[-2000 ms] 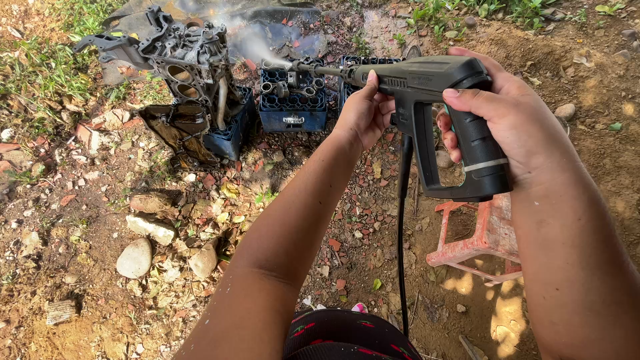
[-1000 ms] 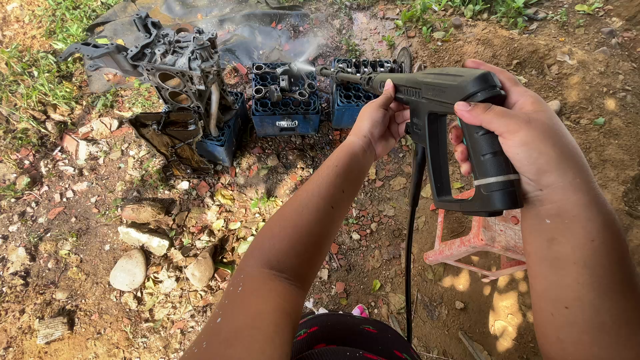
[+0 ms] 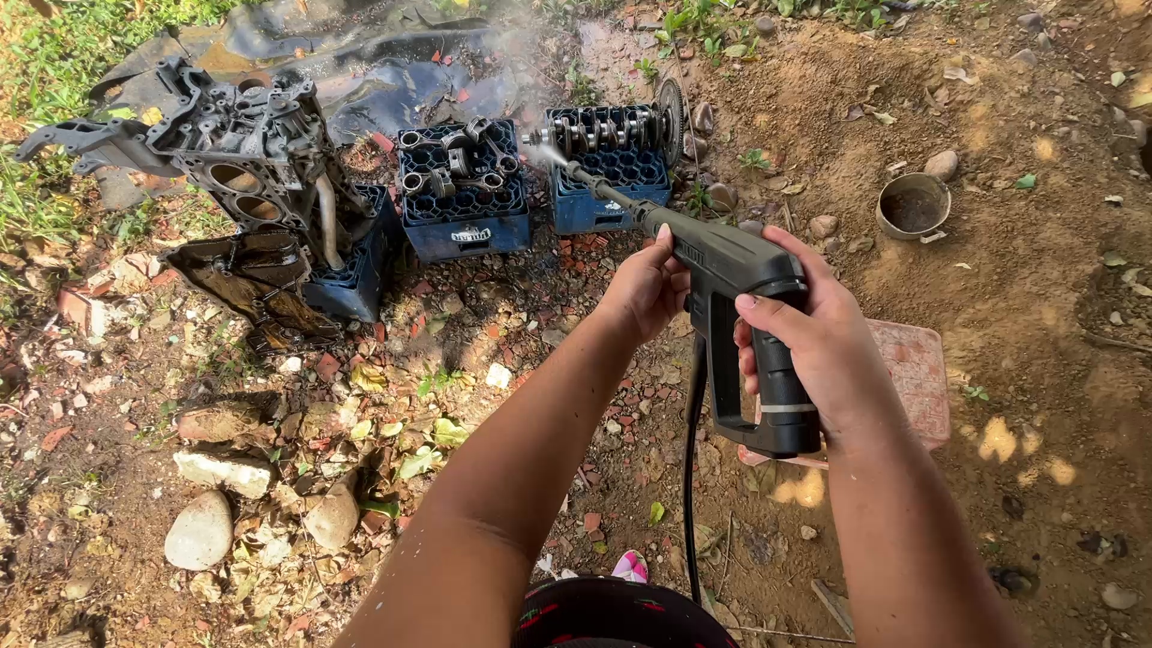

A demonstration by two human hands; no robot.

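Observation:
My right hand (image 3: 814,337) is closed round the grip of a black pressure washer gun (image 3: 729,256). My left hand (image 3: 643,292) holds the gun's front end from the near side. Spray leaves the nozzle beside the left end of a crankshaft (image 3: 603,130), which lies on a blue plastic crate (image 3: 612,207) with a toothed wheel at its right end. Pistons with connecting rods (image 3: 459,162) lie on the middle blue crate (image 3: 468,236). An engine block (image 3: 256,157) stands at the left on another blue crate (image 3: 355,288). A black hose (image 3: 691,468) hangs from the gun.
A dirty oil pan (image 3: 256,279) leans against the left crate. Behind the crates lies a wet dark sheet (image 3: 387,67). A reddish plastic stool (image 3: 909,378) is partly behind my right wrist. A metal pot (image 3: 913,205) sits on the soil at right; stones (image 3: 200,531) lie at lower left.
The nozzle and its spray have shifted from the middle crate of pistons to the crankshaft crate at the right, which now shows more fully. Both hands still hold the gun. The view has shifted.

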